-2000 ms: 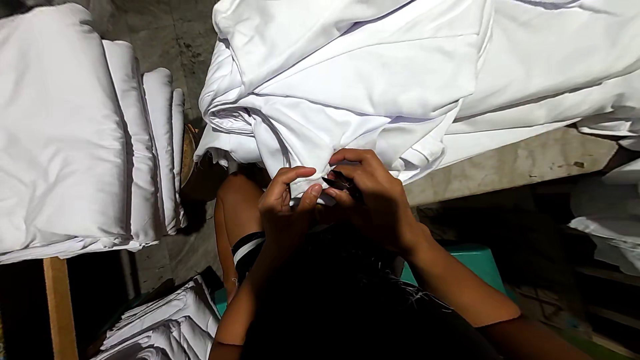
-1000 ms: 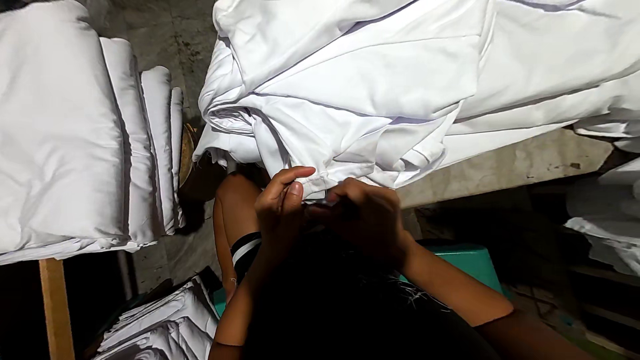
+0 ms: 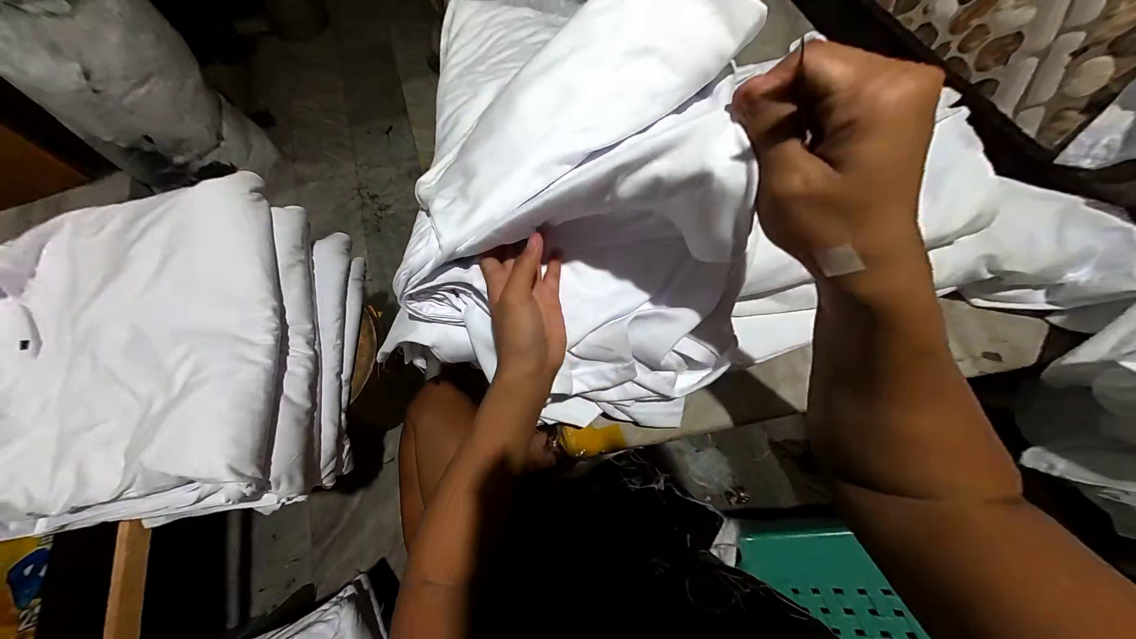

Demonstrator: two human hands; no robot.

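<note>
White fabric pieces (image 3: 621,355) lie in a loose pile over a bench (image 3: 985,337) in front of me. My left hand (image 3: 524,311) is under a lifted fold, its fingers spread against the cloth. Raised at the upper right, my right hand (image 3: 834,133) is closed on the edge of a white cloth (image 3: 639,177), which stretches up from the pile. A thin dark object, too small to name, shows between the right thumb and fingers. A small pale patch sits on the right wrist.
Folded white cloth stacks (image 3: 160,355) stand at the left above a wooden leg (image 3: 129,577). A green perforated plastic seat (image 3: 834,577) is at the lower right. More white cloth (image 3: 1092,382) lies at the right edge, and a grey bundle (image 3: 115,80) at the upper left.
Both hands were together at the pile's near edge; now they are apart. The right hand has risen to the upper right, lifting cloth. The left has moved under the fold.
</note>
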